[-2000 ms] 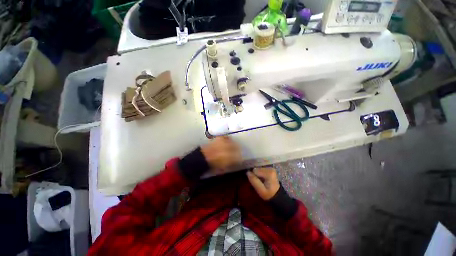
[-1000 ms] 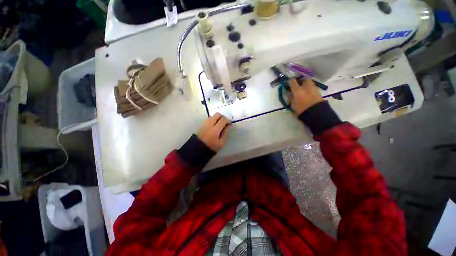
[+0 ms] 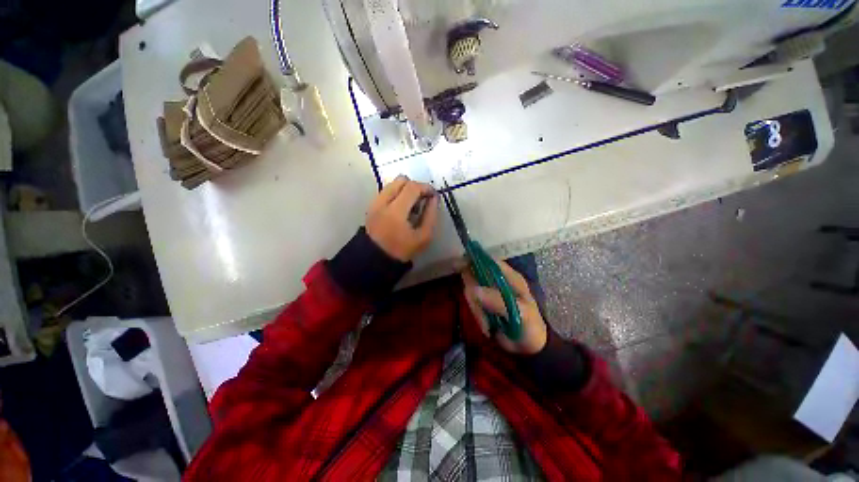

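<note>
My right hand (image 3: 511,309) holds the scissors (image 3: 494,282) by their green loop handles at the table's front edge. The dark blades point up and left, with their tips close to the fingertips of my left hand (image 3: 402,218). My left hand pinches a small dark object (image 3: 417,211) just in front of the needle area; what it is cannot be told clearly. The white sewing machine head (image 3: 551,42) stands behind, with the presser foot area (image 3: 429,132) lit. A thin thread shows faintly over the table's front edge, right of the scissors.
A tied bundle of brown cut pieces (image 3: 223,115) lies on the table's left. A purple tool (image 3: 593,64) and a slim dark tool (image 3: 617,91) lie under the arm. A black label plate (image 3: 781,141) is at the right. Grey-white tubs (image 3: 91,174) stand left of the table.
My right hand has picked up the scissors from under the machine arm and brought them left and nearer my body. My left hand stays near the needle area. The view has moved closer.
</note>
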